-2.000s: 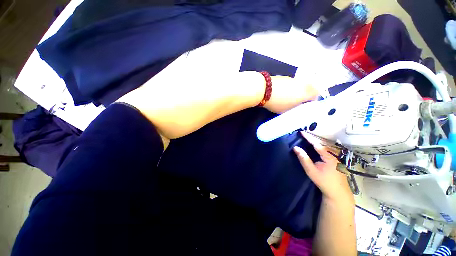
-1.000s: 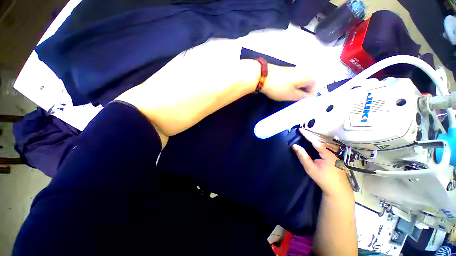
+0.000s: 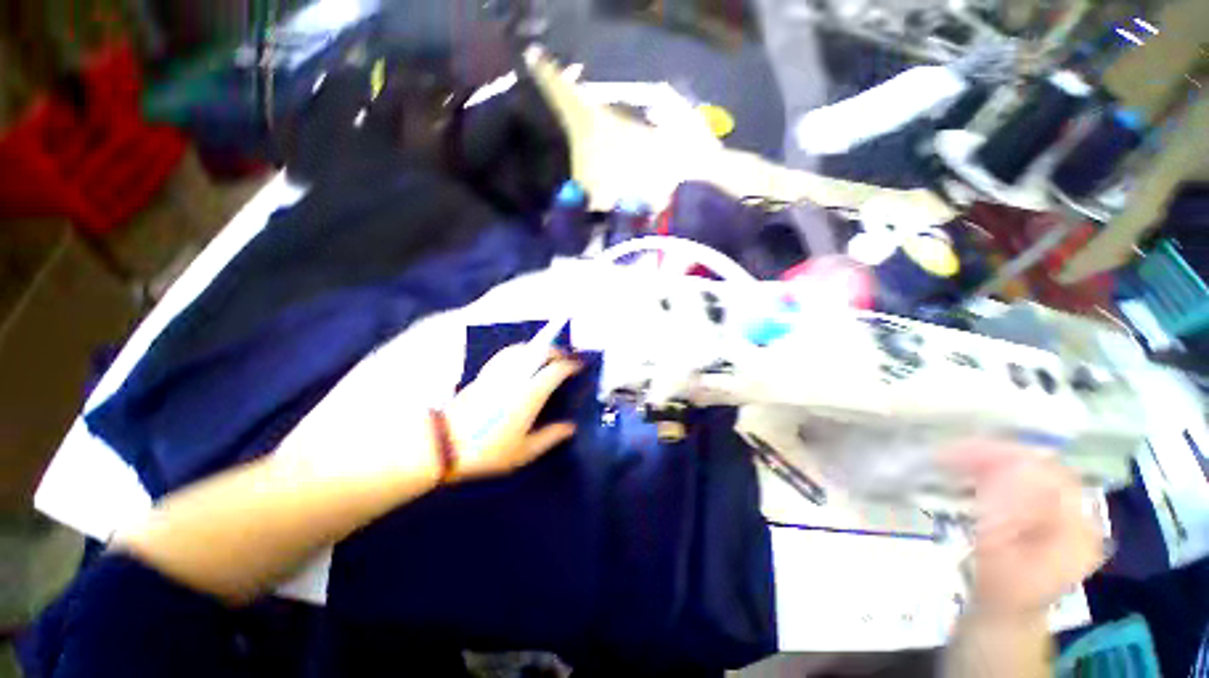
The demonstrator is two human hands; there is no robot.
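Note:
Dark navy cloth lies over the front of the white table, its upper end at the needle area of the off-white sewing machine. My left hand lies on the cloth just left of the needle area, thumb and fingers apart, a red bracelet at the wrist. My right hand is off the cloth, in front of the machine's right part; it is blurred, and its fingers cannot be made out. A slim dark tool, possibly snips, lies right of the cloth.
A large navy cloth pile covers the table's left part. Red crates stand at the upper left. A teal basket is at the lower right, another at the right edge. Blurred machines and dark items fill the background.
The view has swung up and to the right, showing more of the workshop. My right hand has left the cloth by the needle and moved right. My left hand now lies flatter on the cloth.

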